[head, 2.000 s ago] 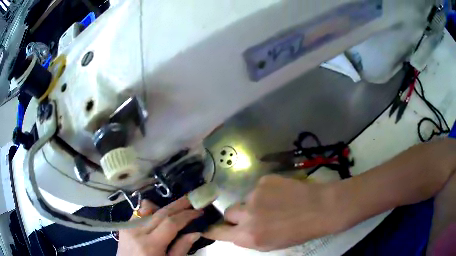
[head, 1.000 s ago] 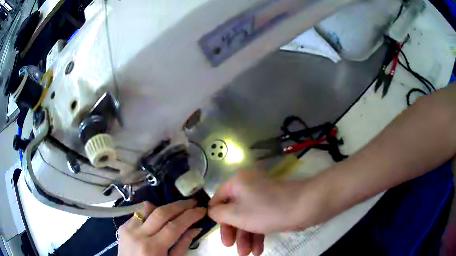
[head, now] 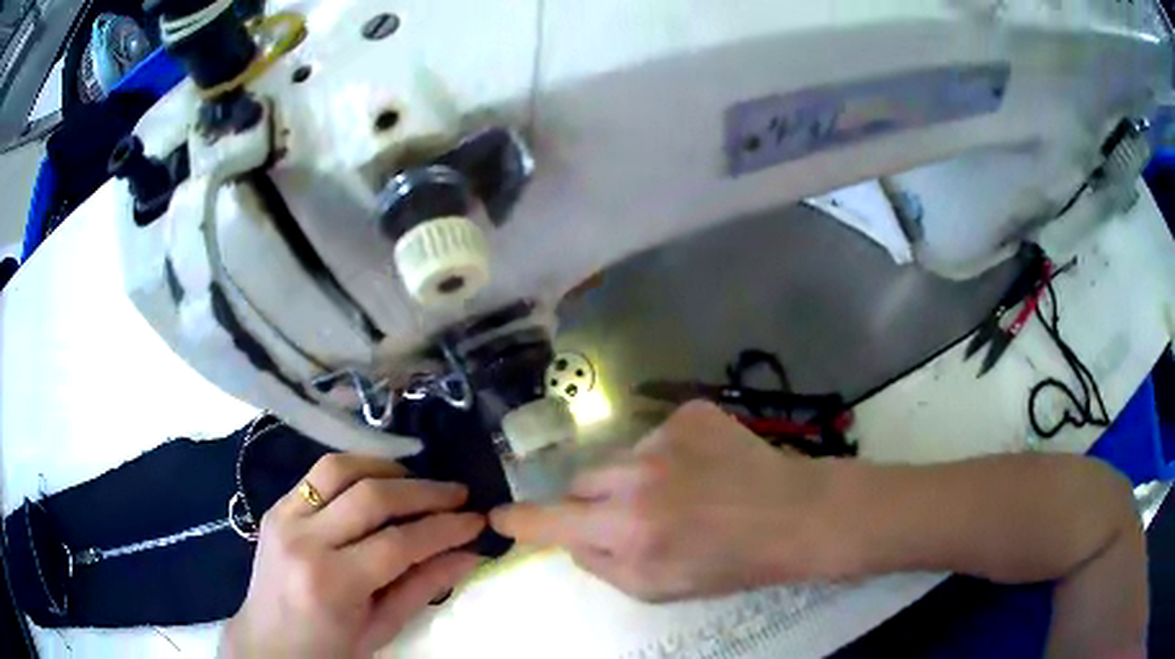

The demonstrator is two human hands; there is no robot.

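Observation:
A black bag panel [head: 161, 528] lies on the table from the far left to under the machine head. A straight silver zipper [head: 161, 541] runs along it to a ring [head: 242, 515], beside a curved zipper. My left hand [head: 354, 547], with a gold ring, holds the panel's edge just in front of the needle area. My right hand [head: 696, 509] is beside it, its fingertips on the same edge. The presser foot and needle are hidden behind the dark parts and the off-white knob [head: 539, 425]. The fabric under my fingers is mostly hidden.
The white machine arm [head: 644, 142] spans the top. Snips with red handles [head: 786, 418] lie behind my right hand. A second pair [head: 1012, 315] with looped cord is at far right. A printed ruler [head: 722, 624] marks the front tabletop.
The view has shifted and turned, showing more of the panel at left. My right hand's lower fingers, seen hanging below it a second ago, are now tucked out of sight. Both hands stay at the fabric.

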